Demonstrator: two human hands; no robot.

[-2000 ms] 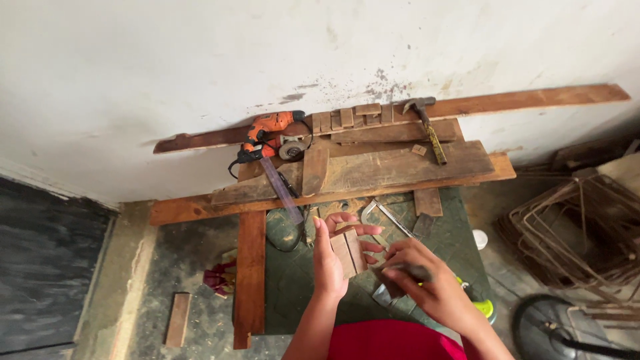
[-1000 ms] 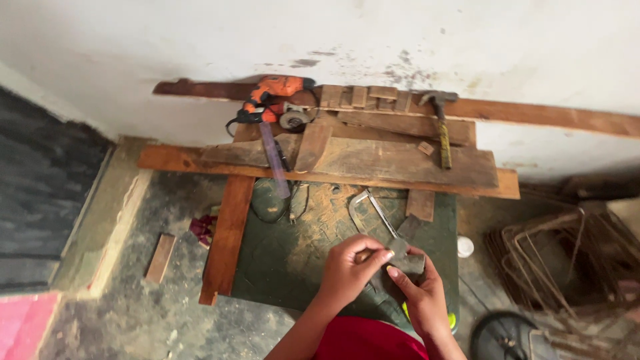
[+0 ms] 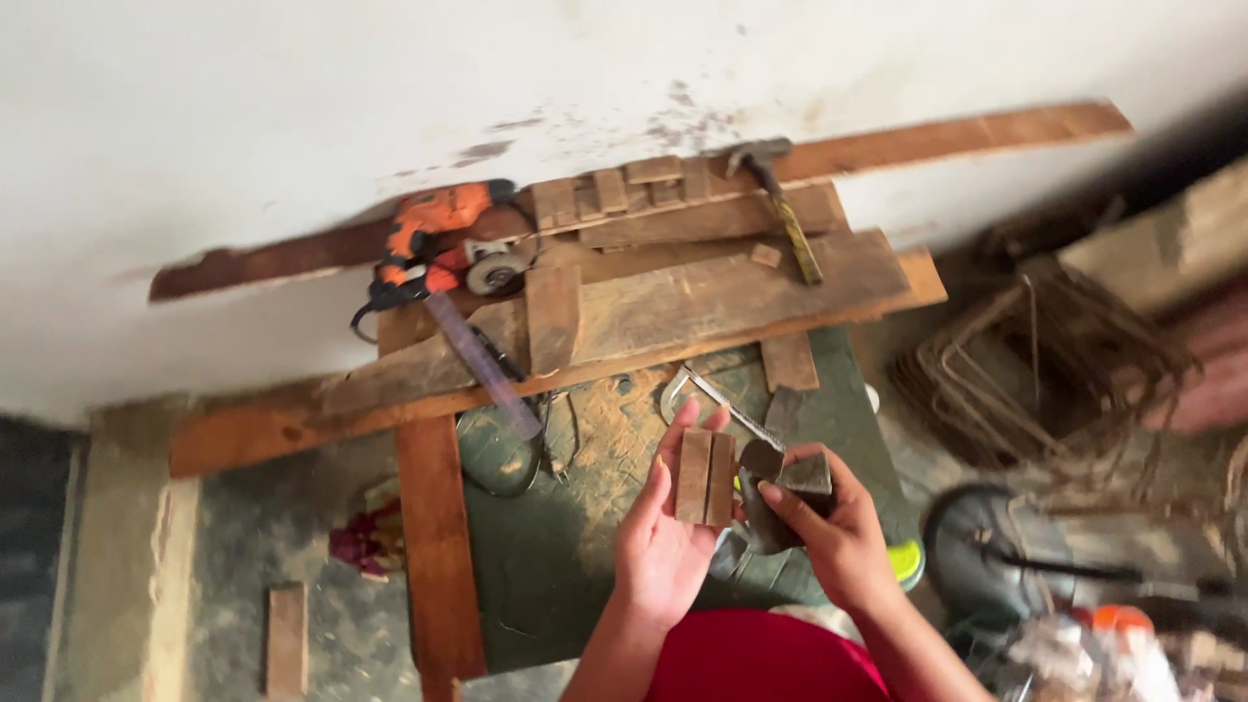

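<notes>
Upright on the palm of my left hand (image 3: pixel 663 546) rest small wooden pieces (image 3: pixel 704 478), side by side with a dark gap between them. Close to their right, my right hand (image 3: pixel 840 531) grips a small block with a dark curled sheet (image 3: pixel 765 512), which looks like sandpaper. Beyond both hands a hacksaw or similar framed saw (image 3: pixel 726 402) lies on the green tabletop (image 3: pixel 546 585), among sawdust.
Boards (image 3: pixel 673 307) cross the table's far side, carrying an orange drill (image 3: pixel 439 219), an angle grinder (image 3: pixel 478 268), a clear ruler-like strip (image 3: pixel 483 366) and a claw hammer (image 3: pixel 785 214). Bent metal frames (image 3: pixel 1033 370) stand right; a wood piece (image 3: pixel 287 639) lies on the floor.
My hands, close together around the small pieces a second ago, are now apart, with the wooden pieces on the left palm and the block and sheet in the right. The view has tilted.
</notes>
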